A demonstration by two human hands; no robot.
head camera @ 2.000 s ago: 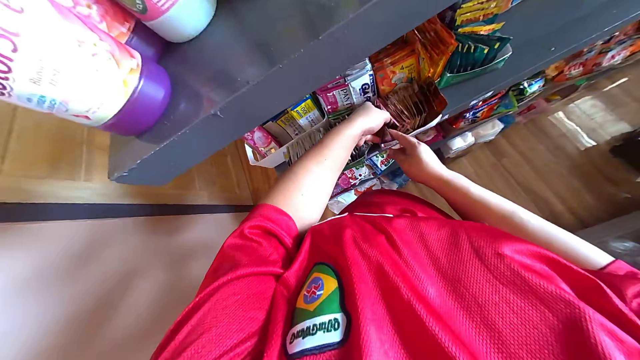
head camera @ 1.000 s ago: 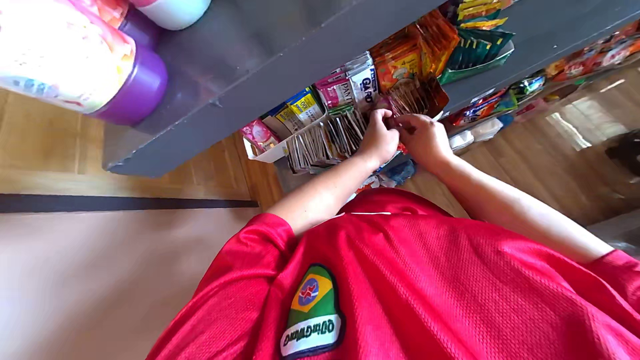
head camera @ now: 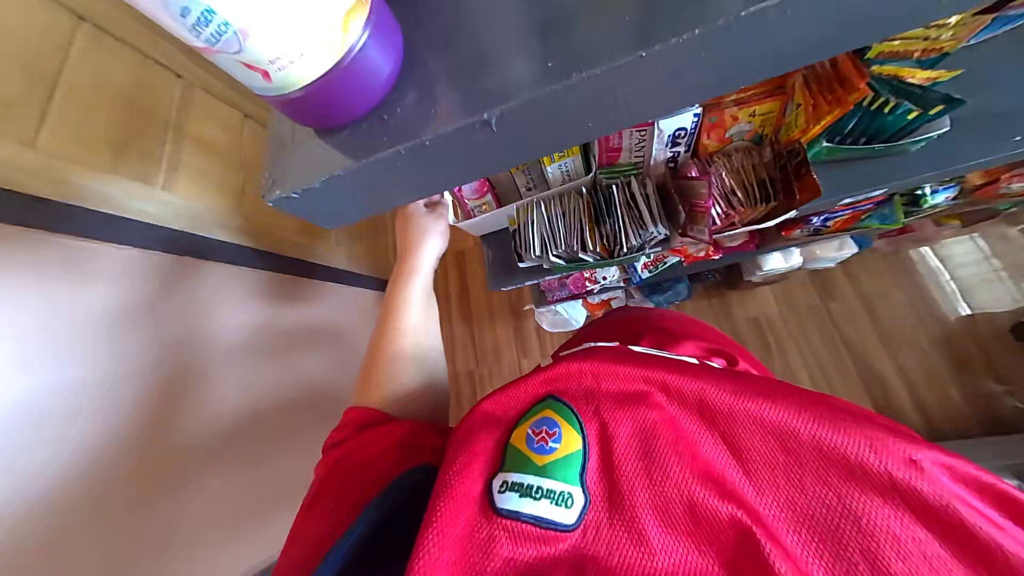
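Note:
My left hand [head camera: 422,232] is at the left end of a white carton box [head camera: 492,220] on the shelf, its fingers partly hidden beside the box and the shelf edge. Pink packets [head camera: 476,196] and yellow-topped packets [head camera: 564,166] stand in that box. In front of it is a row of thin sachets [head camera: 556,228], packed on edge. Reddish-brown sachets [head camera: 740,184] fill an opened box to the right. My right hand is out of view.
A grey shelf board [head camera: 520,104] runs above the boxes, with a purple-capped bottle [head camera: 344,72] on it. Orange packets [head camera: 824,92] and a green box of sachets [head camera: 880,148] stand farther right. More packets [head camera: 580,282] lie on a lower shelf. A wall [head camera: 160,384] is at left.
My left hand has moved left from the reddish-brown sachets to the white box's end. My right hand, earlier at those sachets too, has left the view.

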